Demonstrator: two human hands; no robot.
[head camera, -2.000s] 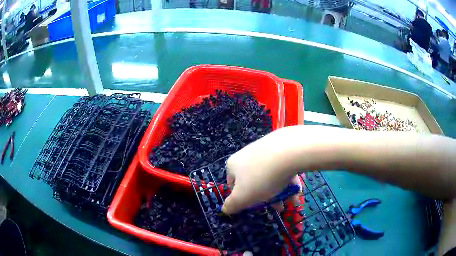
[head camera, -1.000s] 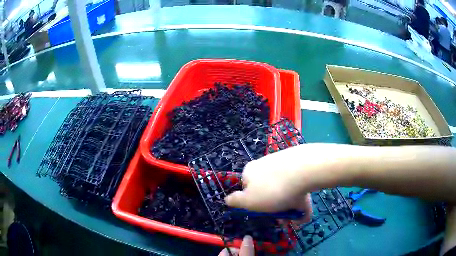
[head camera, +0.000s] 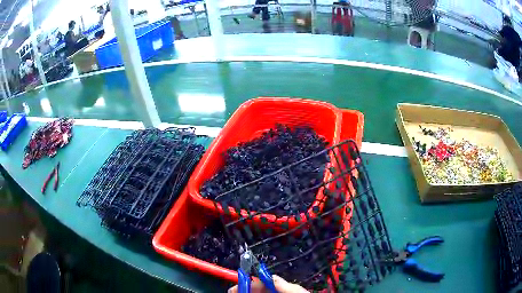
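Observation:
A black runner frame with small round parts (head camera: 371, 220) lies slanted over the right side of the red baskets and past their edge. At the bottom edge, what looks like my right hand (head camera: 286, 285), mostly cut off, holds blue-handled nippers (head camera: 249, 262), jaws pointing up over the lower red basket (head camera: 197, 266). The upper red basket (head camera: 197, 171) sits on the lower one. Both hold dark moulded parts (head camera: 269, 166). My left hand cannot be made out. Whether a hand supports the frame is hidden.
Left of the baskets are stacked black runner frames (head camera: 143, 177), red-handled pliers (head camera: 51, 178) and a dark red pile (head camera: 48, 141). Right are open blue-handled pliers (head camera: 420, 257), a cardboard tray (head camera: 466, 193) with mixed pieces, and black grids (head camera: 510, 234). A metal post (head camera: 134, 68) stands behind.
My right arm has withdrawn from across the frame to the bottom edge, with the nippers. The left fingertips seen earlier at the frame's near edge no longer show there. The view has shifted.

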